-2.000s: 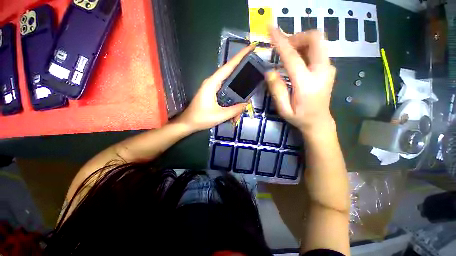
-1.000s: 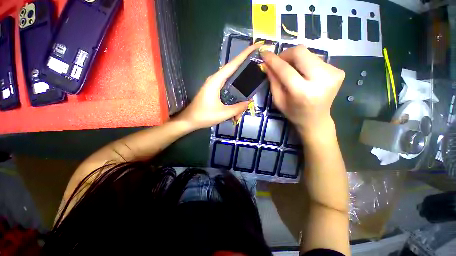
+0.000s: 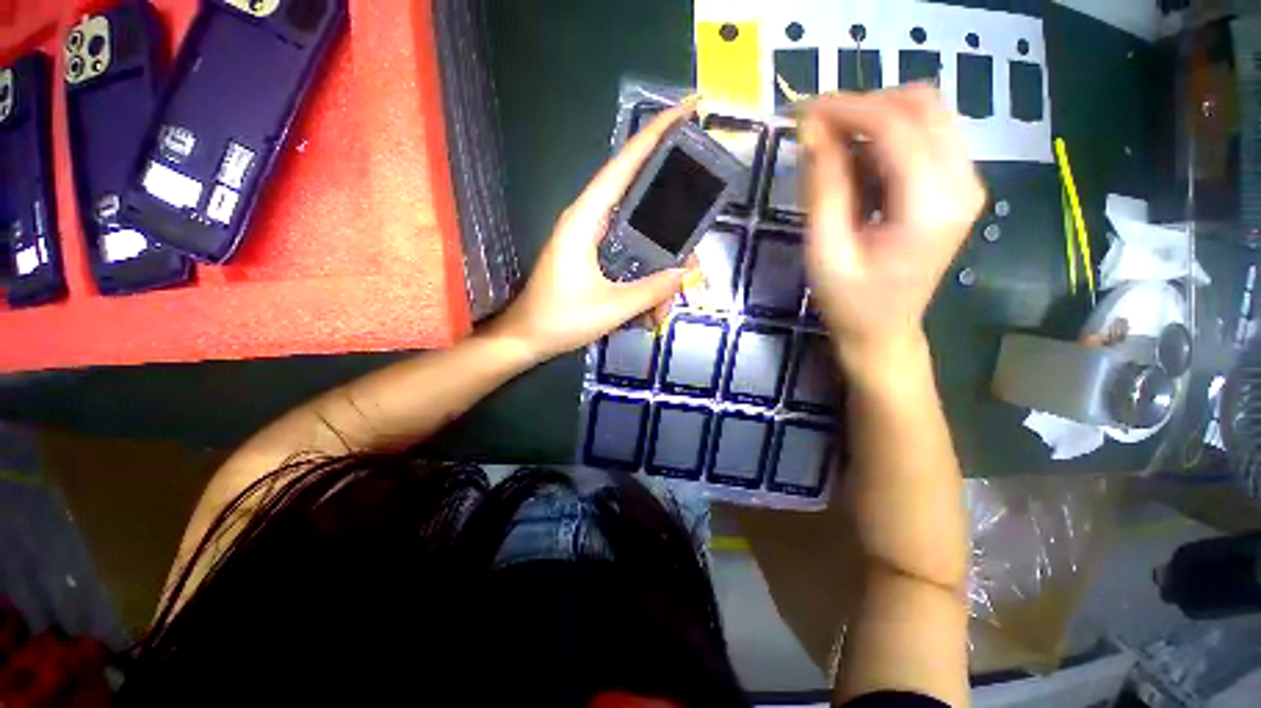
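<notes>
My left hand [image 3: 588, 270] holds a small dark grey keypad phone [image 3: 671, 202] tilted, with its black screen facing up. My right hand [image 3: 892, 208] is raised to the right of the phone, apart from it, blurred, with its fingers bent together. A thin pale curved strip shows by its fingertips, but whether the fingers hold it cannot be told. The clear lens tray [image 3: 708, 491] lies under both hands, with dark-bordered screen lenses [image 3: 680, 441] in its pockets. The white adhesive sheet [image 3: 871, 127] with black rectangles and a yellow end lies behind the tray.
A red-orange foam tray [image 3: 346, 235] with purple phones [image 3: 235, 132] is at the left. Yellow tweezers or sticks [image 3: 1075, 215], small grey discs [image 3: 967, 277], crumpled wipes [image 3: 1155, 246] and a dispenser [image 3: 1141, 394] are at the right.
My right hand has moved away from the phone's upper end, to the right. My left hand keeps the phone, which is turned slightly more upright in the picture.
</notes>
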